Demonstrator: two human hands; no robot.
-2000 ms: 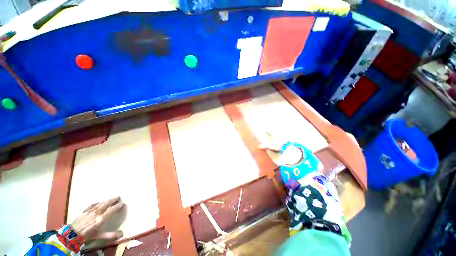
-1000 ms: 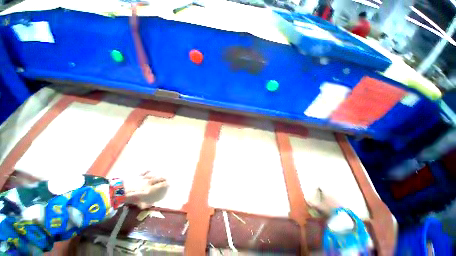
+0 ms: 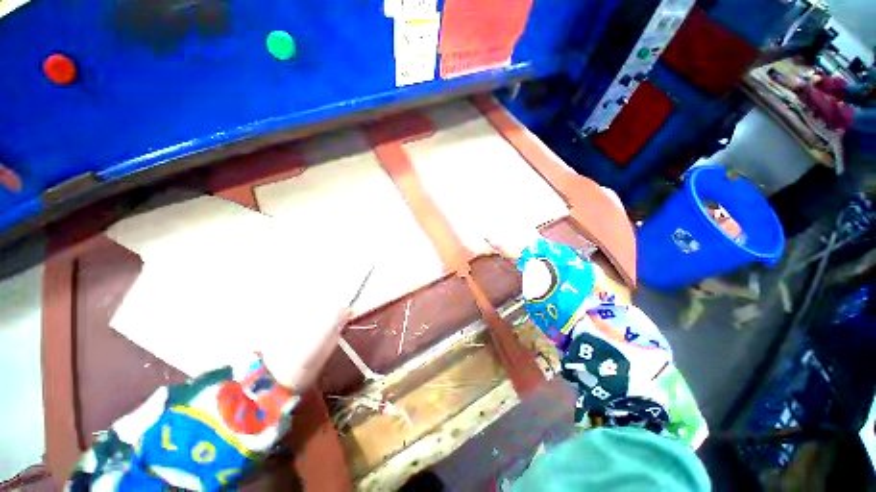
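Note:
Cream-faced panels (image 3: 221, 283) lie across the reddish-brown sheet web (image 3: 418, 207) on the press bed. One or more at the left sit askew, covering part of a strip, with dark-brown pad bare beside them. My left hand (image 3: 315, 351) is at their lower right edge and seems to pinch it; the fingers are blurred and pale against the cream. My right hand (image 3: 504, 252) lies low at the near edge of the right-hand cream panel (image 3: 485, 173), beside a web strip; my sleeve partly hides it, and its grip cannot be told.
The blue press beam (image 3: 192, 106) with red and green buttons spans the back. Pale scrap slivers (image 3: 384, 404) litter the worn wooden front edge (image 3: 432, 380). A blue bin (image 3: 711, 226) stands on the floor at right, near a side table (image 3: 768, 139).
The left cream panels have moved out of their openings and turned askew. My left hand has shifted right along them. My right hand stays near the right-hand panels. The view has swung about.

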